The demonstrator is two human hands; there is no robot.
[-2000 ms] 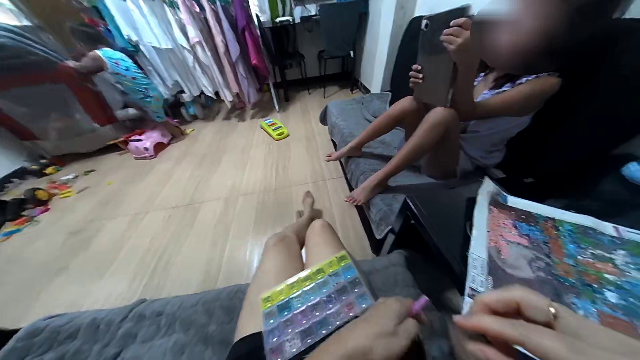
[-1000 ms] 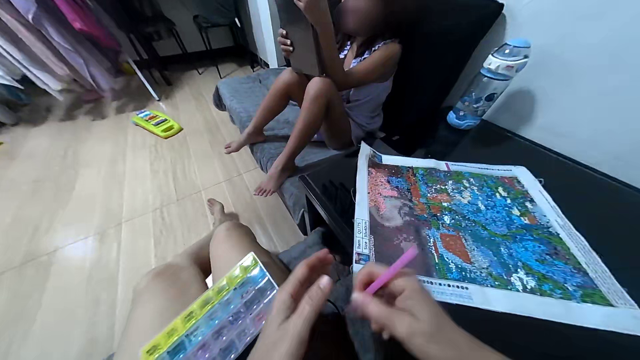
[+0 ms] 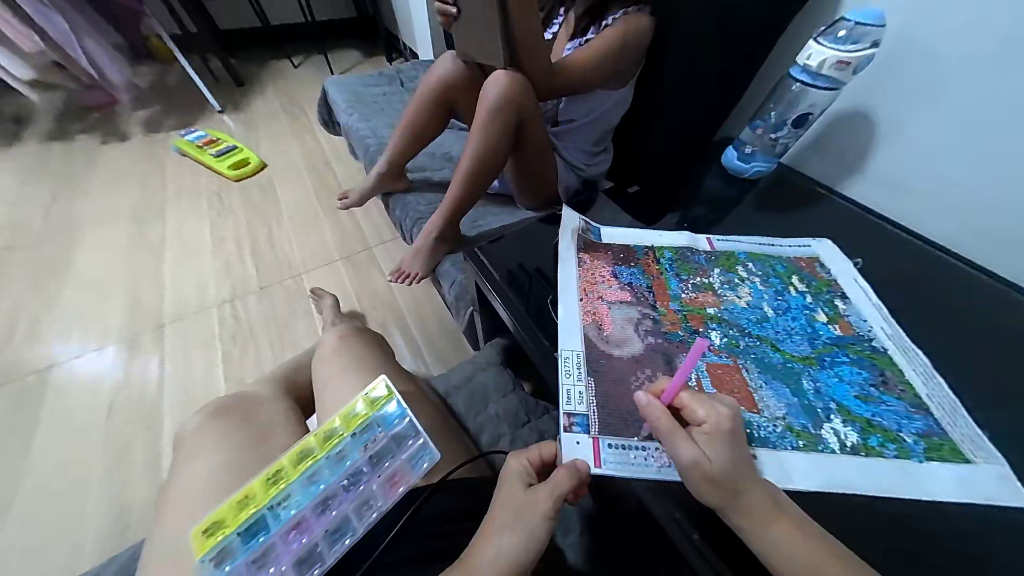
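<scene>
A pink diamond-painting pen (image 3: 686,372) is held in my right hand (image 3: 704,436), its tip down at the lower left part of a diamond painting canvas (image 3: 768,360). The canvas lies on a black table, partly covered with coloured beads. With thumb and fingers, my left hand (image 3: 536,496) pinches the lower left corner of the canvas. A clear plastic bead organizer (image 3: 316,488) with yellow, blue and purple compartments rests tilted on my lap, left of my left hand.
Beyond the black table (image 3: 904,296), a person (image 3: 512,120) sits on a grey cushioned seat (image 3: 364,108) holding a flat brown object. A blue-capped water bottle (image 3: 800,96) stands by the wall. On the floor lies a yellow-green toy (image 3: 220,154). A dark cable (image 3: 424,500) crosses near my lap.
My right hand has brought the pink pen down onto the canvas. My left hand, apart from the canvas a second ago, now grips its corner. The view has swung right.
</scene>
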